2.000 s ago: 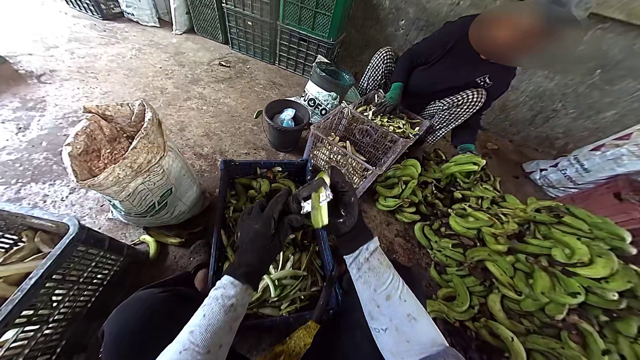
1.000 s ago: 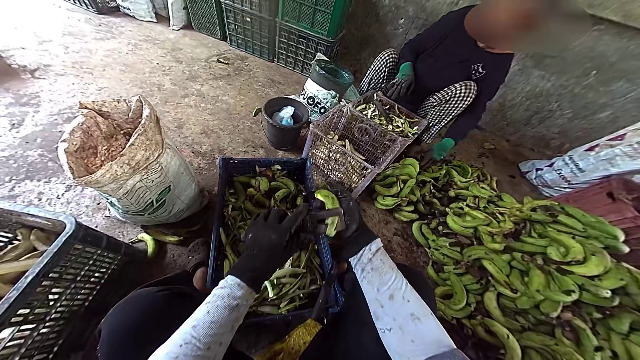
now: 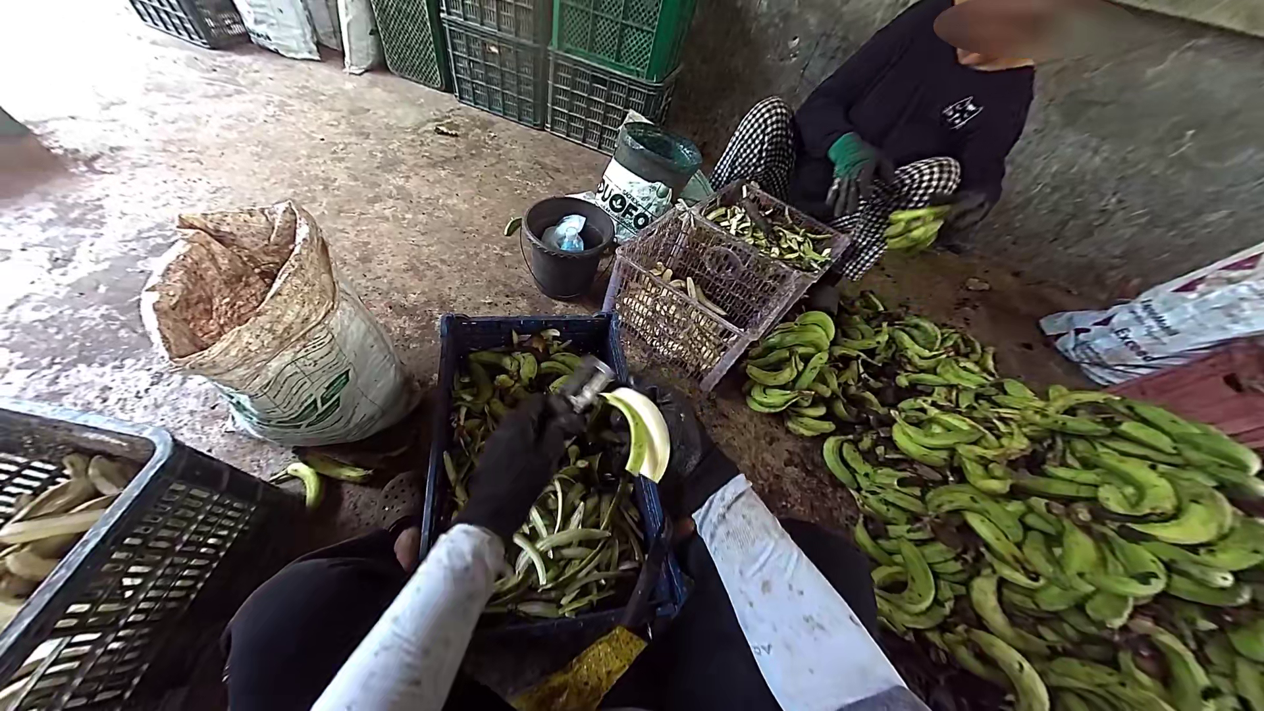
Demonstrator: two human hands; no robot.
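Observation:
My left hand [image 3: 523,449], in a black glove, is closed on a small metal peeling tool [image 3: 589,383] above a blue plastic crate [image 3: 444,395] of green peels [image 3: 558,533]. My right hand [image 3: 681,449], gloved in black too, holds a partly peeled green plantain [image 3: 642,434] at the crate's right side. Pale flesh shows along the plantain's right side, while green skin remains on its left. The tool's tip lies close to the plantain's upper end; whether they touch I cannot tell. A knife-like thing with a yellow wrapped handle [image 3: 583,676] leans at the crate's near right corner.
Unpeeled plantains [image 3: 1047,504] are heaped at right. A black crate [image 3: 158,464] of peeled plantains and a woven sack [image 3: 326,365] stand left. Ahead are a black bucket [image 3: 565,267] and a divided crate [image 3: 731,286]. A seated person [image 3: 908,109] in green gloves holds green plantains.
More pale flesh shows on the plantain than one second ago. The other person's far hand has lifted green plantains beside the knee.

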